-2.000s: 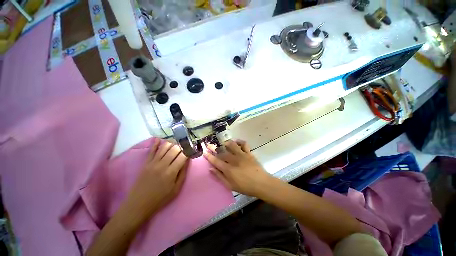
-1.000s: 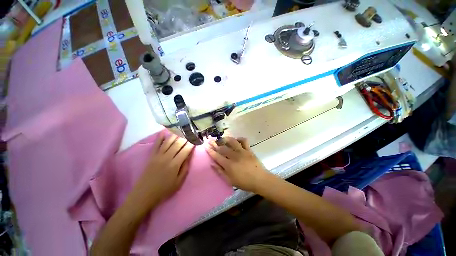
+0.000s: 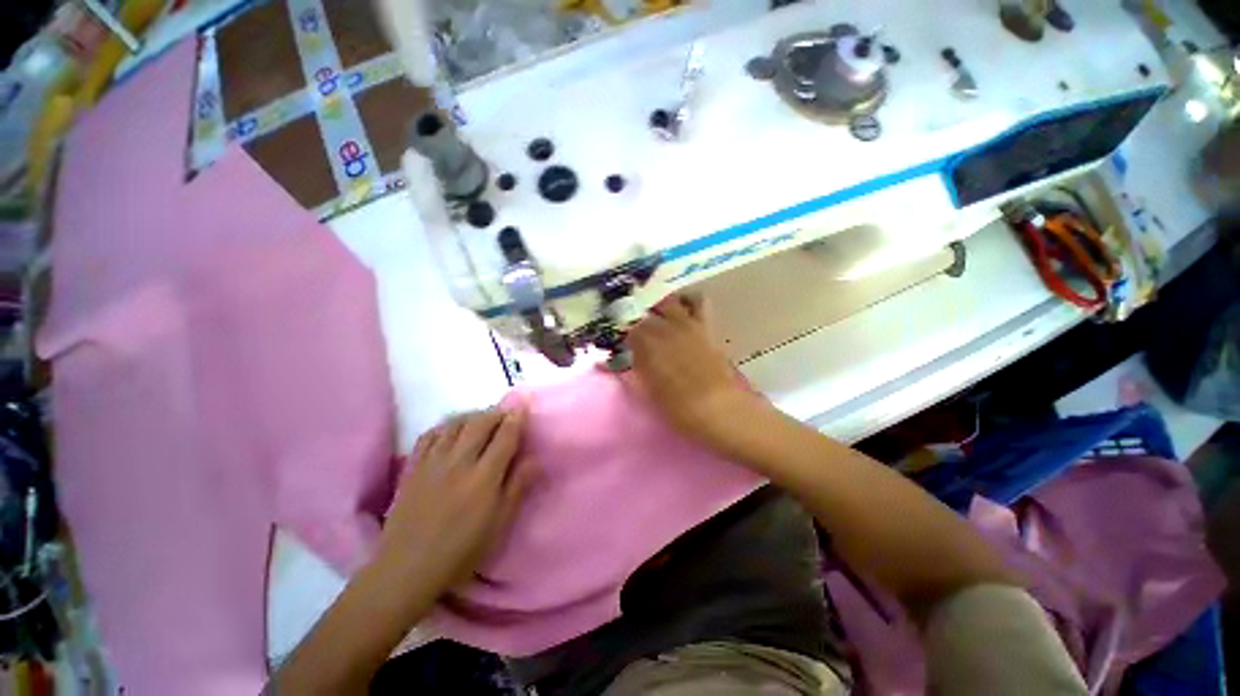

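Observation:
A pink cloth piece (image 3: 598,496) lies from the lit needle area down over the table's front edge. My left hand (image 3: 462,483) lies flat on its left part, fingers pointing toward the machine. My right hand (image 3: 680,360) is beside the presser foot (image 3: 605,351), fingers bent by the machine end; whether its fingertips pinch the cloth is hidden. The white sewing machine (image 3: 802,163) has a blue stripe. The needle itself is lost in glare. A larger pink panel (image 3: 204,354) is spread at the left.
Orange-red handled scissors (image 3: 1074,258) lie at the table's right end. A blue crate (image 3: 1122,442) at lower right holds a crumpled pink heap (image 3: 1122,537). A brown taped surface (image 3: 272,75) is at upper left. Part of a person shows at the right edge.
The pink piece and my left hand have shifted toward me, away from the foot, baring the plate beside it. My right hand has risen to the machine end. The view has shifted slightly.

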